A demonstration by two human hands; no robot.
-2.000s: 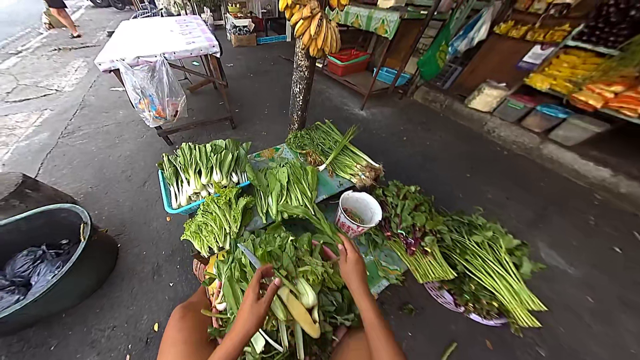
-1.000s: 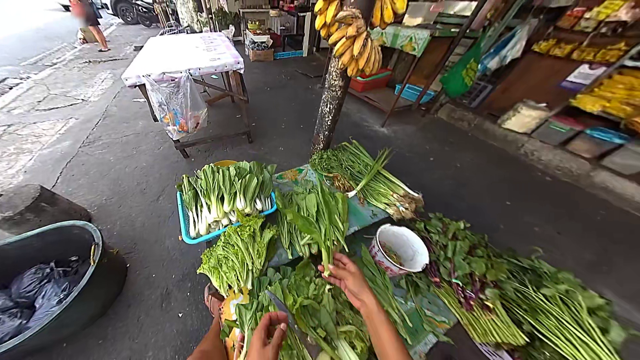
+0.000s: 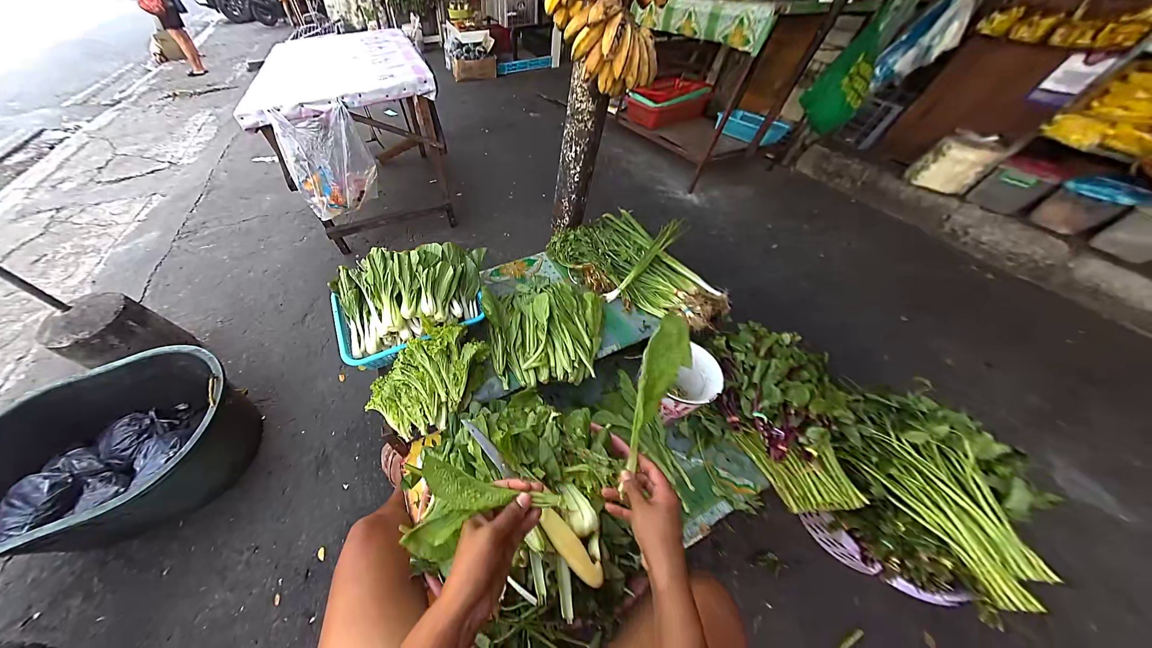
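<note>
My left hand [image 3: 490, 540] pinches the stem of a broad green leaf [image 3: 459, 490] over the pile of greens between my knees. A knife with a pale yellow handle [image 3: 571, 549] passes under its fingers, its blade [image 3: 486, 445] pointing up and left; how it is gripped is partly hidden. My right hand [image 3: 650, 504] holds a single long leaf [image 3: 661, 373] upright by its stem, left of a white bucket [image 3: 700, 376]. A leafy bunch [image 3: 544, 333] lies on the green mat [image 3: 625, 326], between a blue basket [image 3: 378, 358] of bok choy and bundled spring onions [image 3: 652, 270].
A dark tub [image 3: 211, 423] with black bags stands at left. At right, long-stemmed greens [image 3: 936, 477] lie over a purple basket [image 3: 841, 544]. Beyond the mat are a post [image 3: 580, 148] with bananas [image 3: 607, 45] and a covered table [image 3: 346, 67]. A person's legs [image 3: 184, 45] show far off.
A second ago my right hand held a leafy bunch above the mat; now that hand holds one leaf, nearer my lap. My left hand now has a leaf pinched in its fingers.
</note>
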